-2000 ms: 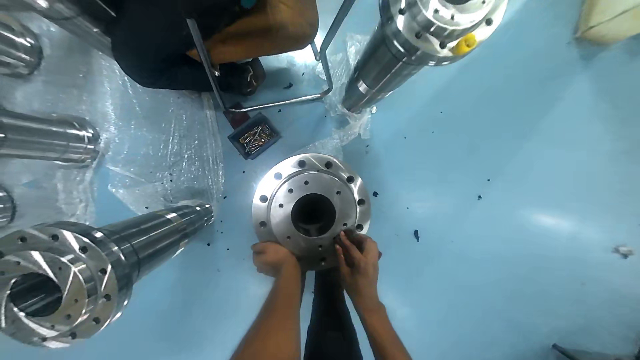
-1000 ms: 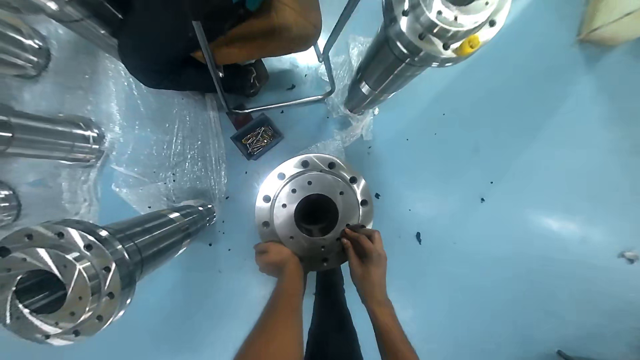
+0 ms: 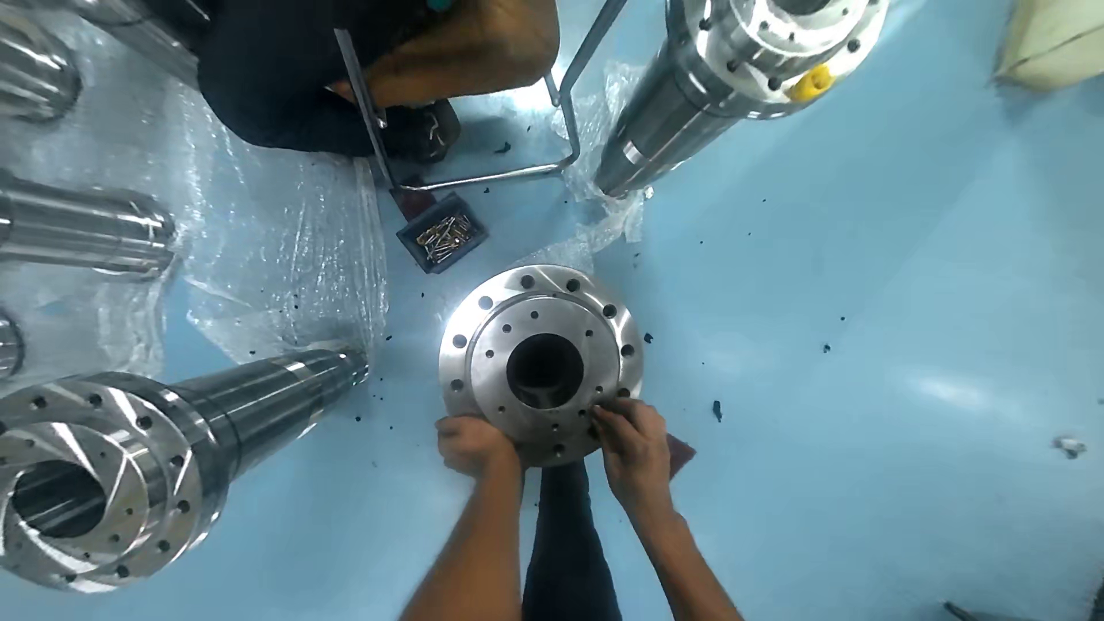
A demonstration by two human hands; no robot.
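A steel flanged cylinder [image 3: 543, 366], with a round central bore and rings of bolt holes, stands below me, seen from above. My left hand [image 3: 473, 444] grips the lower left rim of its flange, fingers curled around the edge. At the lower right of the flange, the fingertips of my right hand [image 3: 634, 444] are pinched together on the face near a small hole; whether something small is between them is too fine to tell. A dark red pad or cloth [image 3: 680, 454] shows just right of my right hand.
Another flanged cylinder [image 3: 95, 483] stands at lower left, one with a yellow plug [image 3: 812, 83] at upper right. A dark tray [image 3: 442, 233] of small screws lies near a metal frame [image 3: 492, 178] and a seated person [image 3: 345, 86]. Plastic sheeting [image 3: 276, 233] covers the floor at left.
The dark red piece beside my right hand now shows, where it did not before. My hands stay at the flange's lower edge.
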